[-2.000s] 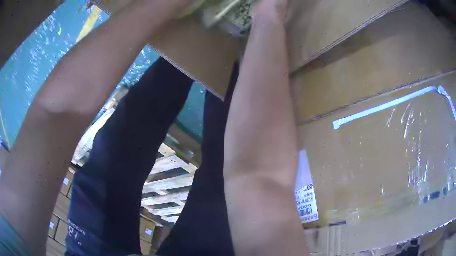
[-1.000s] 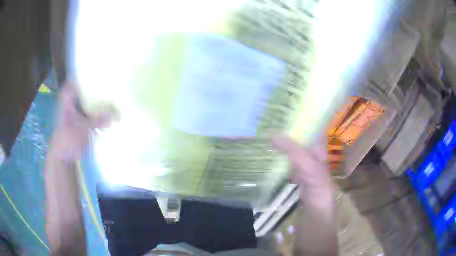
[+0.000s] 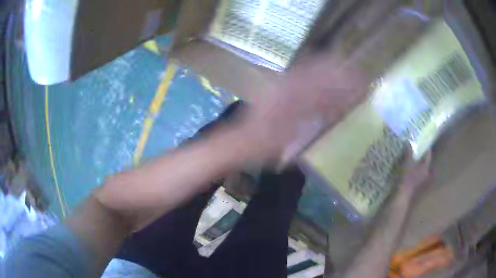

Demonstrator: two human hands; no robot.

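A plastic-wrapped pack of patterned sheets (image 3: 337,168), pale yellow with dark motif rows, lies tilted at the right over brown cardboard. A pale paper label (image 3: 401,106) is on it. My right hand (image 3: 416,168) holds its lower right edge, with the fingertips partly hidden. My left hand (image 3: 326,98) is strongly blurred at the pack's upper left edge; its fingers and any grip cannot be made out. A second stack of patterned sheets (image 3: 264,27) lies in an open carton at the top centre.
The open carton's flap (image 3: 217,65) reaches towards my legs. Another carton (image 3: 114,32) stands at the upper left beside a white rounded object (image 3: 48,43). Green floor (image 3: 103,119) with yellow lines is at the left. Pallet slats (image 3: 220,220) show below, and an orange item (image 3: 421,258) at lower right.
The pack held in front of me has moved right, over the cardboard. My left hand has swung rightwards across the view. The second stack in the open carton now shows.
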